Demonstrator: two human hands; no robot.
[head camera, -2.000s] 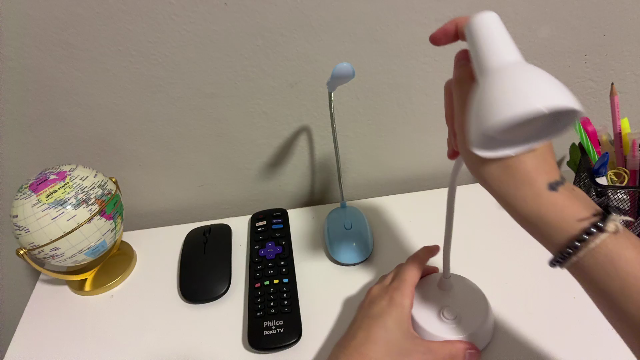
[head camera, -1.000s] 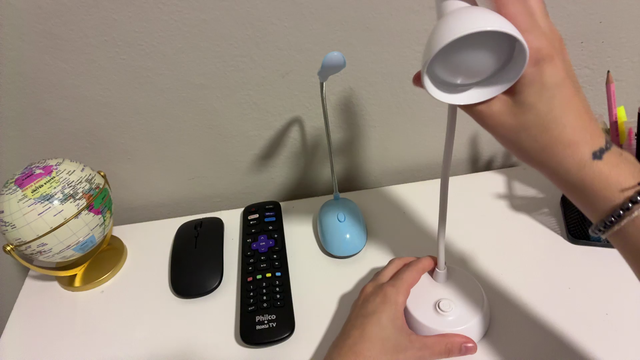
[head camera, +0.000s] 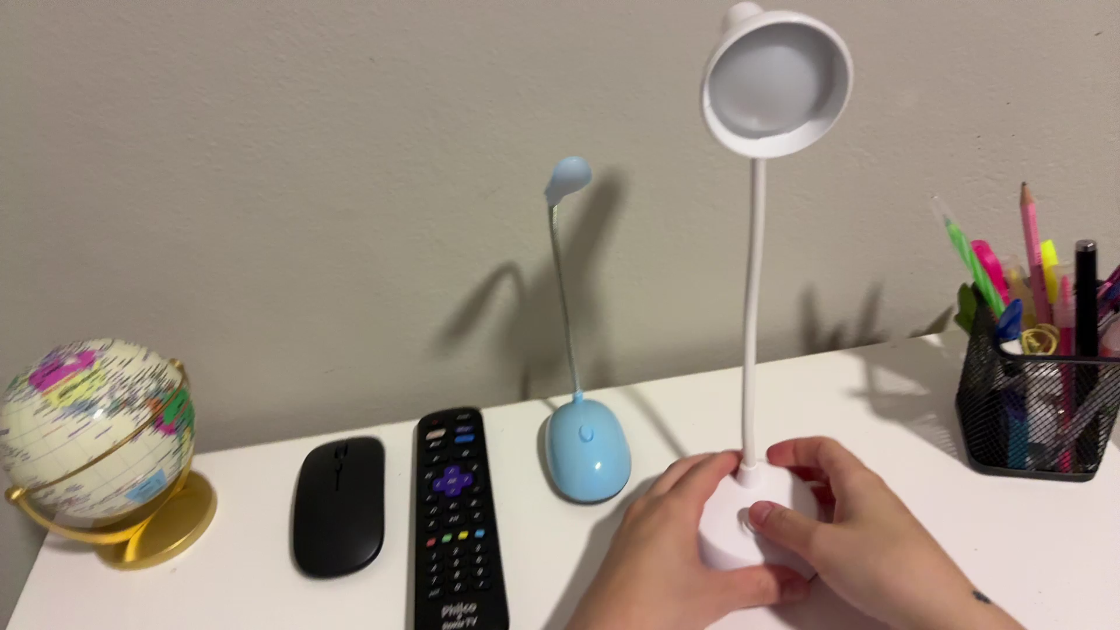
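A white gooseneck desk lamp (head camera: 752, 306) stands upright on the white desk, its round shade tilted to face me; no light shows in it. Around the left side of its round base lies my left hand (head camera: 674, 551), thumb across the front. My right hand (head camera: 853, 534) grips the base from the right, and its thumb rests on the round button on top. Left of the lamp, a small light-blue gooseneck lamp (head camera: 588, 455) stands near the wall.
A black TV remote (head camera: 457, 516) and a black computer mouse (head camera: 339, 507) lie left of the blue lamp. At the far left is a globe (head camera: 101, 429) on a gold stand. A black mesh pen holder (head camera: 1037, 420) full of pens and pencils stands at the right, near the wall.
My right hand has come down from the lamp's shade to its base. The shade has turned to face me more. My left hand has stayed at the base.
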